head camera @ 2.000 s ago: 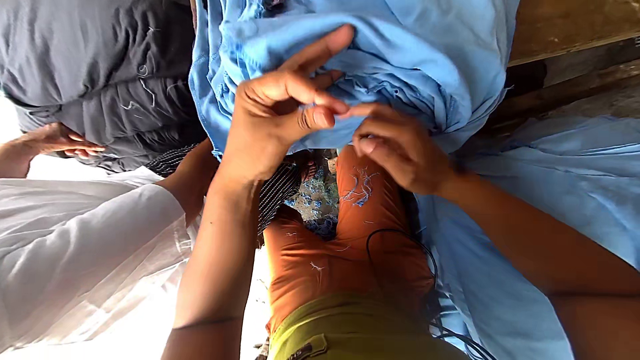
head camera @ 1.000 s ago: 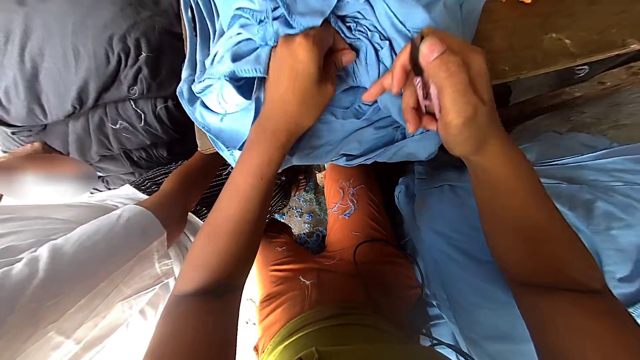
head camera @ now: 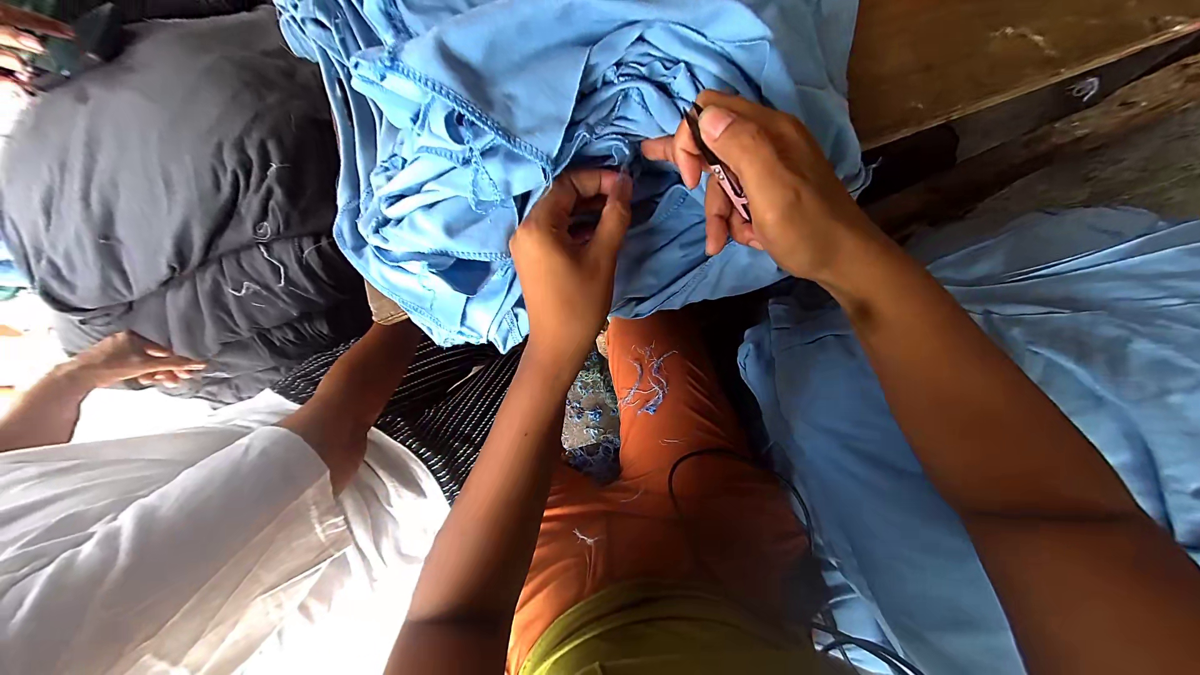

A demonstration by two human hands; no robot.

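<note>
Light blue fabric with overlocked seams [head camera: 469, 56] lies bunched in front of me. My left hand [head camera: 572, 253] pinches a bit of this fabric between thumb and fingertips, near the middle of the bunch. Just right of it, my right hand [head camera: 769, 187] holds small thread snips [head camera: 727, 183], their dark blades pointing up and left under the thumb. The right index finger reaches toward the pinched spot; whether it touches the cloth there I cannot tell. Cut blue threads [head camera: 647, 380] lie on my orange trouser leg.
Grey bundled fabric [head camera: 159, 159] is at the left, beside a person in a white garment [head camera: 169, 525] whose hand [head camera: 141, 361] is near it. A wooden tabletop [head camera: 1012, 56] is at the upper right. More blue fabric [head camera: 1059, 375] lies at my right. A black cable [head camera: 689, 459] crosses my lap.
My right hand has moved closer to my left hand, the snips still in it. Two seconds ago both hands were raised above the fabric; the left is now down on it.
</note>
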